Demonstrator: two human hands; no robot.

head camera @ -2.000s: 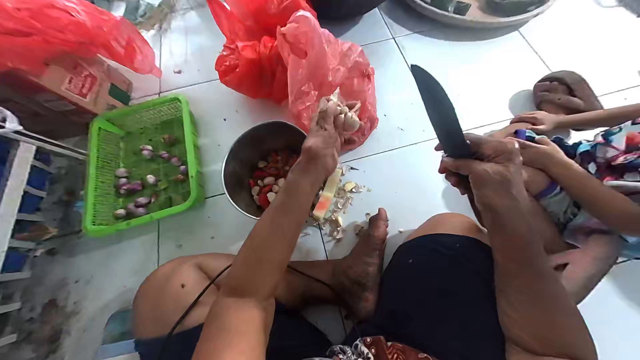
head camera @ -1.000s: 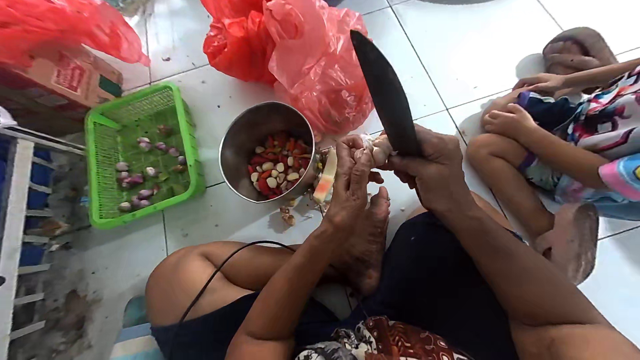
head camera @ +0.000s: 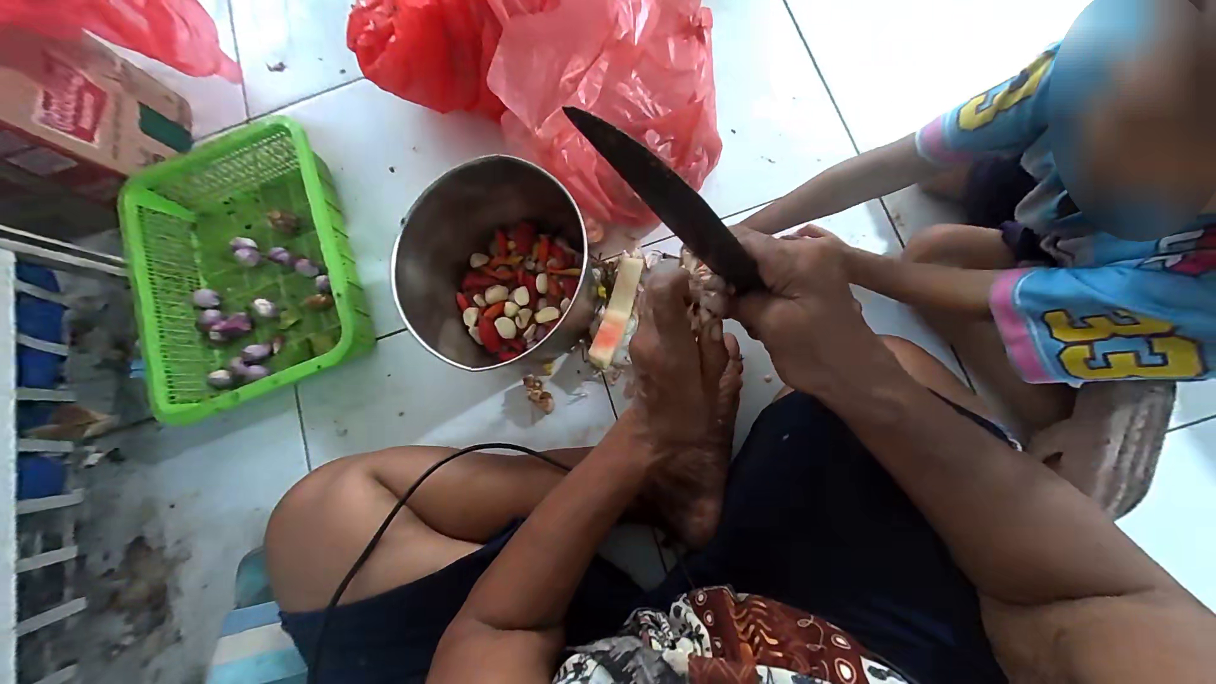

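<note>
My right hand (head camera: 793,285) grips a knife with a long dark blade (head camera: 655,185), its tip pointing up and left. Just left of it, my left hand (head camera: 670,332) is at a cluster of garlic (head camera: 703,285), partly hidden by the fingers and the knife. A pale block with a reddish patch (head camera: 617,309) lies beside my left hand among garlic skins. Left of that, a steel pot (head camera: 408,275) holds peeled garlic cloves (head camera: 505,326) and red chillies (head camera: 489,334). Farther left, a green plastic basket (head camera: 138,285) holds small purple shallots (head camera: 230,326).
Red plastic bags (head camera: 608,85) lie behind the pot. A cardboard box (head camera: 90,114) stands at upper left, above a white rack (head camera: 43,499). Close on my right another person (head camera: 1121,313) sits, arms reaching toward my right hand. A black cable (head camera: 380,532) crosses my leg.
Two seconds ago my left hand held garlic above the pot's right side; it is now lower, beside the knife. The other person has leaned in, with their arms nearer my right hand.
</note>
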